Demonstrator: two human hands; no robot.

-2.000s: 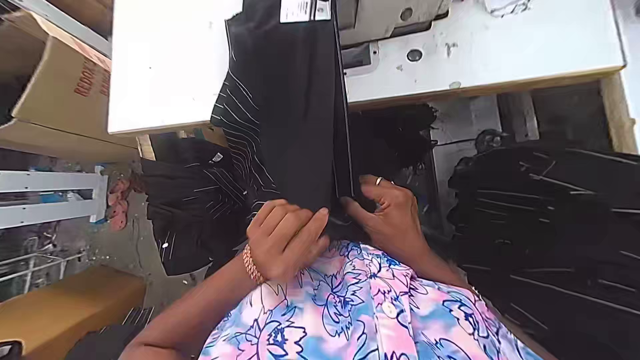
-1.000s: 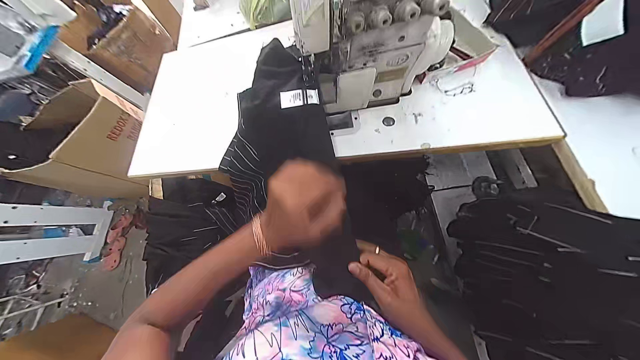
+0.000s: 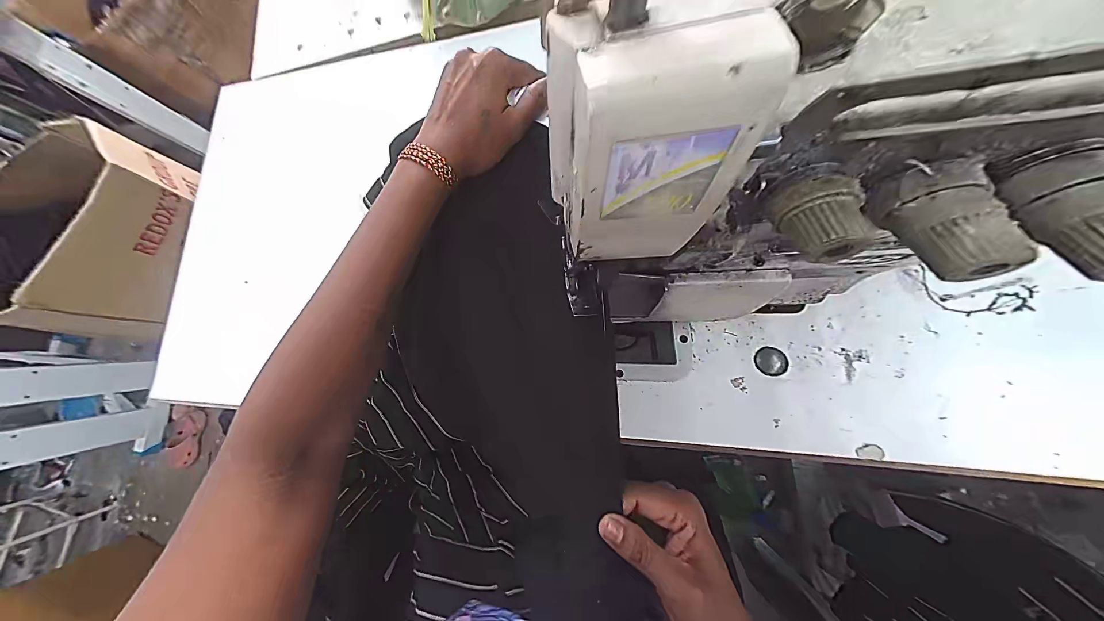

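Observation:
Black fabric with white stripes on its underside [image 3: 517, 345] lies over the table edge and runs under the presser foot [image 3: 585, 293] of a white overlock sewing machine [image 3: 673, 129]. My left hand [image 3: 483, 108] rests on the fabric's far end, left of the machine head, its thumb partly hidden behind the head; whether it grips cloth there is unclear. Nearer to me, below the table's front edge, my right hand [image 3: 668, 543] pinches the fabric's right edge between thumb and fingers.
The white sewing table [image 3: 267, 216] extends to both sides. An open cardboard box [image 3: 112, 233] stands at the left above a white metal frame [image 3: 78, 379]. Dark striped cloth [image 3: 966, 552] is heaped at the lower right. Tension knobs [image 3: 949, 216] project from the machine.
My left hand has moved from the near part of the fabric to its far end beside the machine head. My right hand still holds the near right edge. The view is now much closer to the machine.

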